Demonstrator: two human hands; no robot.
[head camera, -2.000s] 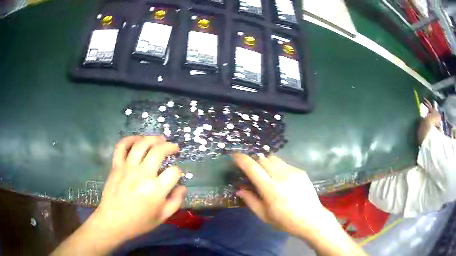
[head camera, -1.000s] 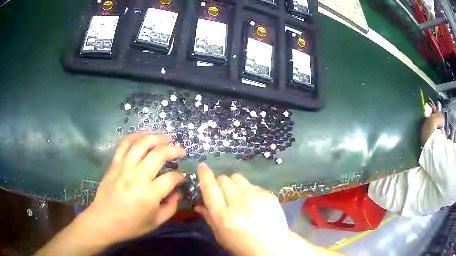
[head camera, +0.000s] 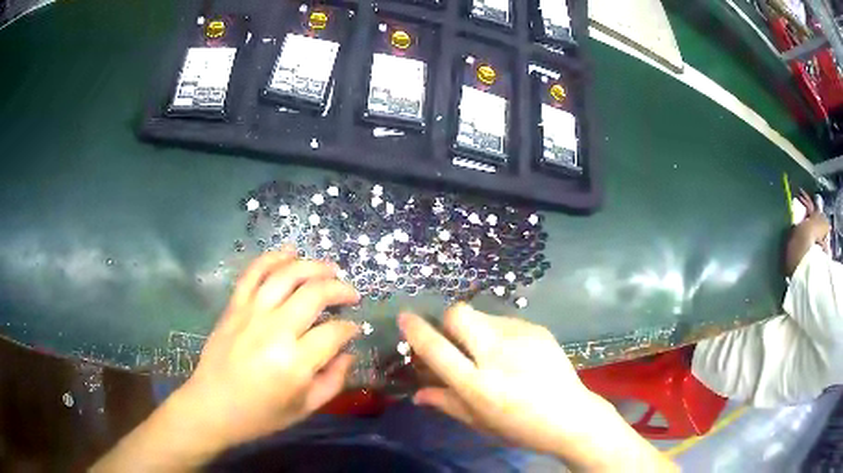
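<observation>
A loose pile of tiny black, clear and white parts (head camera: 407, 240) lies on the dark green mat (head camera: 120, 222) below the tray. My left hand (head camera: 277, 337) rests at the pile's lower left edge, fingers curled and apart; I see nothing in it. My right hand (head camera: 499, 369) is at the near edge, right of centre, palm down. A few tiny bits lie beside its index fingertip; whether the fingers hold any is too small to tell. The black tray (head camera: 370, 162) beyond the pile holds phone units (head camera: 397, 88) with white printed areas and gold-yellow round marks.
A pale board (head camera: 638, 28) lies beyond the tray at the upper right. At the right edge are another person's hand (head camera: 809, 236) and white sleeve (head camera: 823, 300). A red stool (head camera: 656, 388) stands below the bench's worn near edge. Red containers (head camera: 818, 74) show at the far upper right.
My right hand first moved left towards my left hand, and has now moved back right, away from it. The tray and pile sit slightly lower in view than a second ago.
</observation>
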